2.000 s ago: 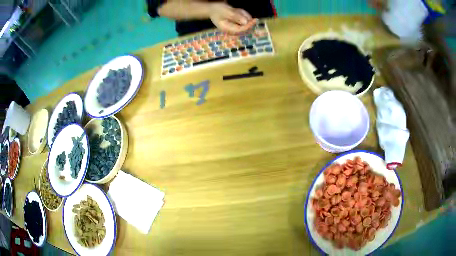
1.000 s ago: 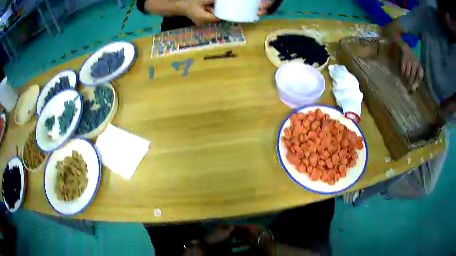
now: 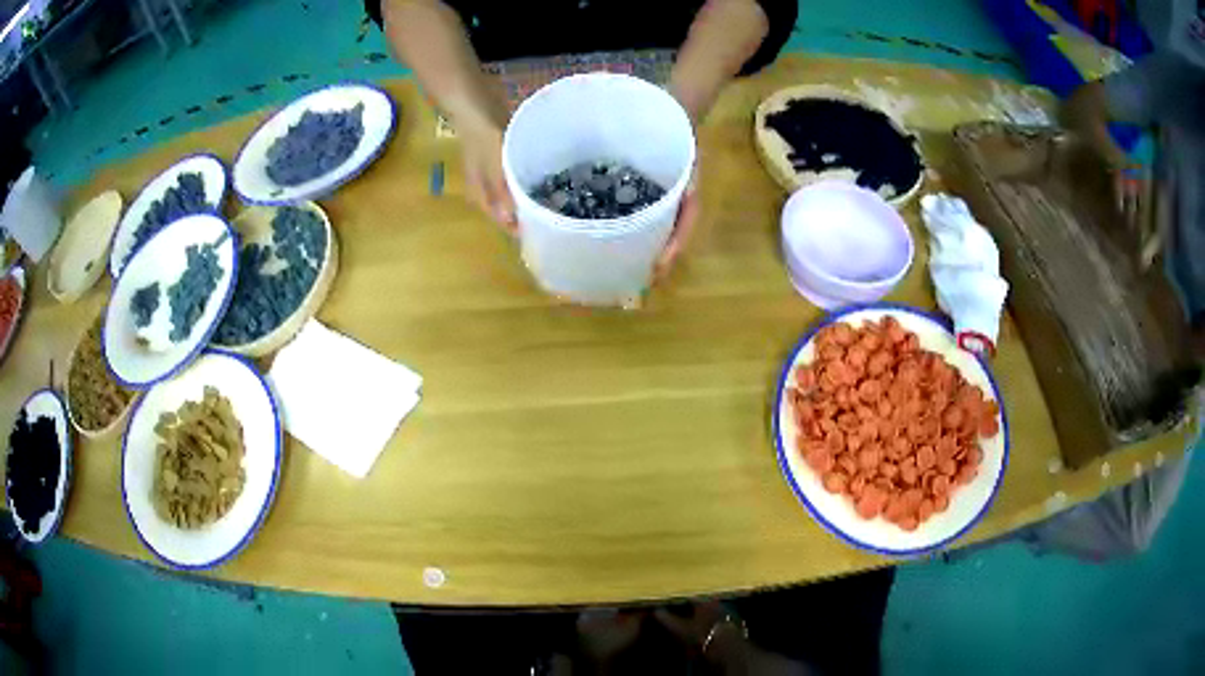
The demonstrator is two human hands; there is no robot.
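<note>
My left hand (image 3: pixel 605 634) and my right hand (image 3: pixel 694 626) are low in my lap, below the table's near edge, dark, blurred and partly cut off. What they hold, if anything, cannot be told. Across the table another person's two hands hold a white bucket (image 3: pixel 588 260) over the table top, tipped towards me. Dark glossy round keycaps (image 3: pixel 597 192) lie in its bottom. A blue-rimmed plate heaped with orange round keycaps (image 3: pixel 892 423) sits at the right. A lilac bowl (image 3: pixel 846 251) stands behind it, seemingly empty.
Plates of blue-grey keycaps (image 3: pixel 315 145) and mustard keycaps (image 3: pixel 201 460) crowd the left. A white sheet (image 3: pixel 346 396) lies beside them. Black bar keycaps (image 3: pixel 846 143), a white glove (image 3: pixel 965 271) and a brown box tray (image 3: pixel 1077 291) are at the right. The bucket mostly hides a keycap tray.
The other person's hands have brought the white bucket in over the table towards me, covering the black bars. The person by the box tray has shifted. My lap came into view.
</note>
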